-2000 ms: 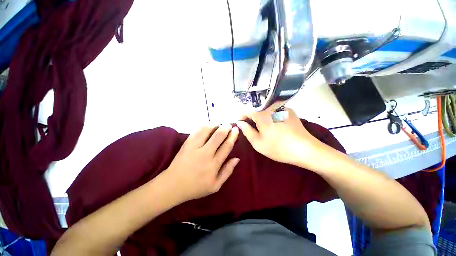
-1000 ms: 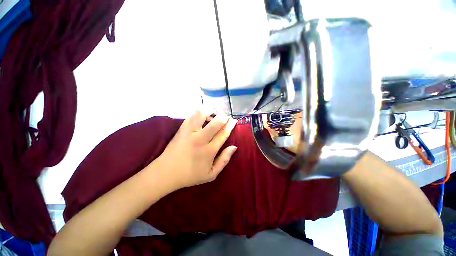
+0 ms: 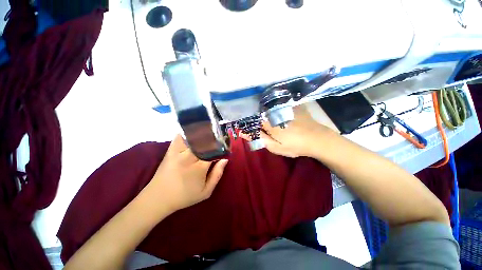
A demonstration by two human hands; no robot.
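A dark red garment piece (image 3: 253, 200) lies over the table's front edge and my lap, its top edge gathered at the needle area. The white sewing machine (image 3: 306, 42) with a blue stripe stands over it; its shiny guard (image 3: 193, 105) covers part of my left fingers. My left hand (image 3: 182, 176) lies on the cloth left of the needle area, thumb apart from the fingers. My right hand (image 3: 293, 134) is at the cloth's top edge right of the needle, fingertips partly hidden behind the tension dial (image 3: 280, 115). Whether its fingers pinch the cloth is hidden.
A maroon garment pile (image 3: 31, 132) lies along the left. A flat black phone-like item (image 3: 346, 112), snips (image 3: 387, 124), a blue and orange tool (image 3: 412, 134) and orange and olive cords (image 3: 453, 108) lie right. A blue crate (image 3: 471, 240) is below right.
The view has shifted, so the machine's head shows more fully and its guard looks further left. My right hand, mostly hidden behind the guard one second ago, shows again. Both hands remain at the cloth.
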